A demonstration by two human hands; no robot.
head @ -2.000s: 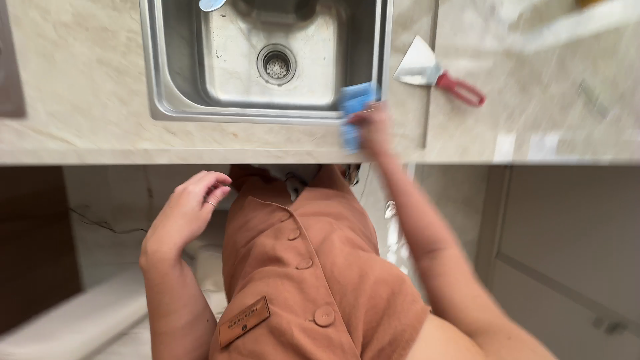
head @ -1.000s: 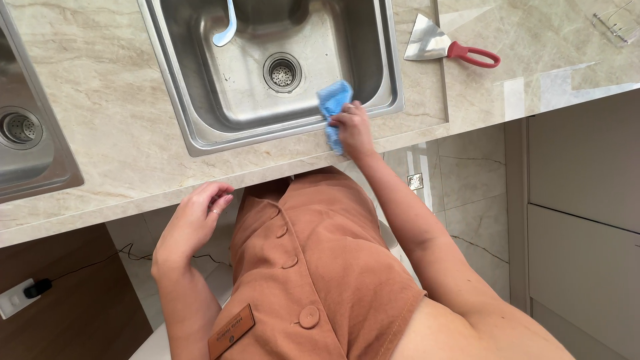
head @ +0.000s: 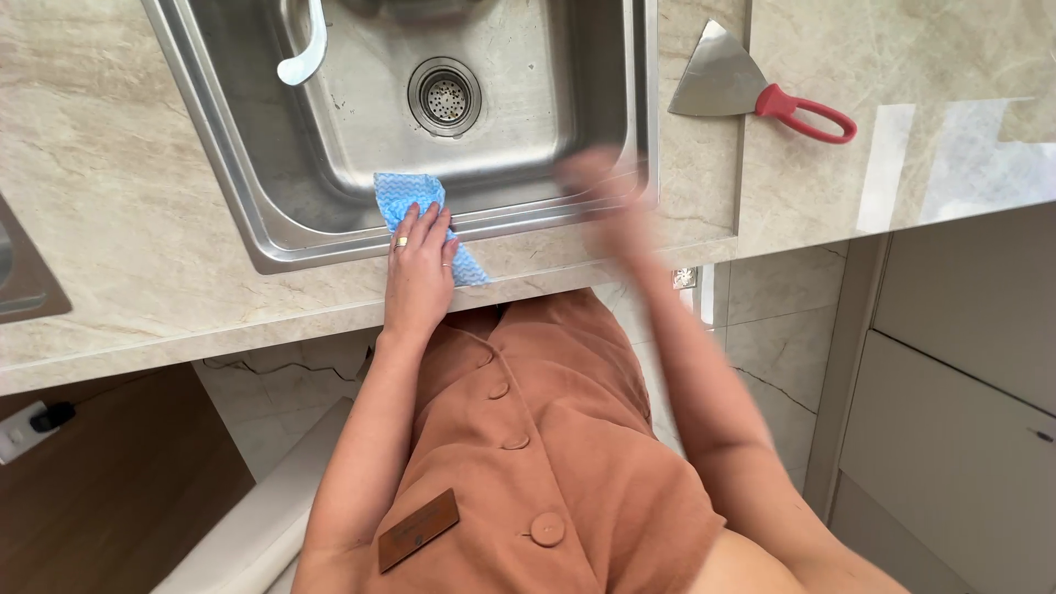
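My left hand (head: 421, 260) lies on a blue and white patterned cleaning cloth (head: 410, 194), pressing it over the front rim of a stainless steel sink (head: 511, 216). One end of the cloth hangs toward the basin, the other rests on the stone countertop (head: 330, 301). Blurred by motion, my right hand (head: 606, 186) is over the sink's front right corner; its fingers cannot be made out, and no cloth shows in it. In the basin floor sits a round drain strainer (head: 446, 97) with small specks on it.
A scraper with a red handle (head: 808, 115) lies on the counter right of the sink. The tip of a pale curved object (head: 305, 58) reaches over the basin's left side. Part of a second sink (head: 33, 289) shows at far left. Cabinet fronts (head: 949, 396) stand below right.
The blue cloth was in my right hand at the sink's front right; it is now farther left, under my left hand. My left hand has moved up from below the counter edge.
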